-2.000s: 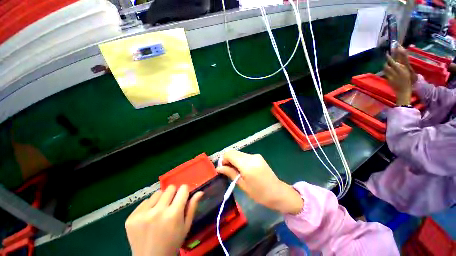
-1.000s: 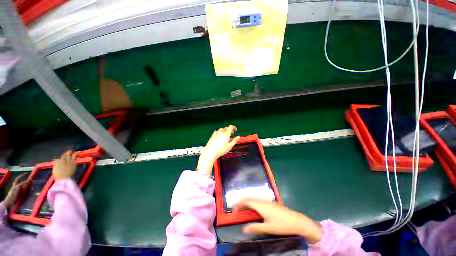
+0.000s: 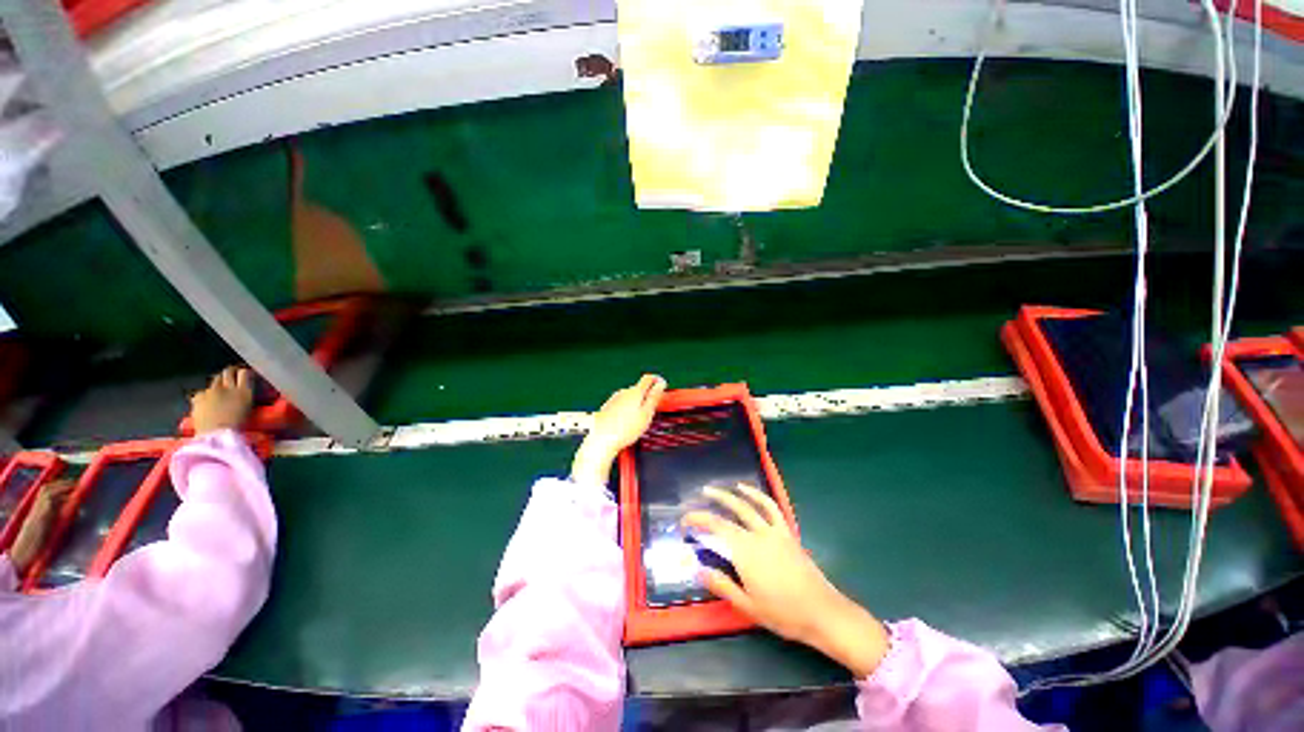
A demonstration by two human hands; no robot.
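A black tablet (image 3: 694, 465) lies face up in a red foam tray (image 3: 694, 621) on the green bench in front of me. Its screen is dark, with reddish slanted lines near the top and a bright reflection near the bottom. My left hand (image 3: 625, 421) rests on the tray's upper left corner, its fingertips on the rim. My right hand (image 3: 765, 561) is spread over the lower right of the screen, palm down. Whether its fingertips touch the glass I cannot tell.
Stacked trays with a dark tablet (image 3: 1123, 386) stand at the right behind hanging white cables (image 3: 1141, 358). Another person's hand and sleeve (image 3: 215, 501) are at trays on the left. A grey post (image 3: 215, 272) slants down there. A yellow sheet (image 3: 737, 129) with a small meter (image 3: 739, 45) hangs above.
Since two seconds ago the view has swung left, and no cable is in my hands. My right hand has moved up from the tray's lower edge onto the screen. The other person's hand has moved up.
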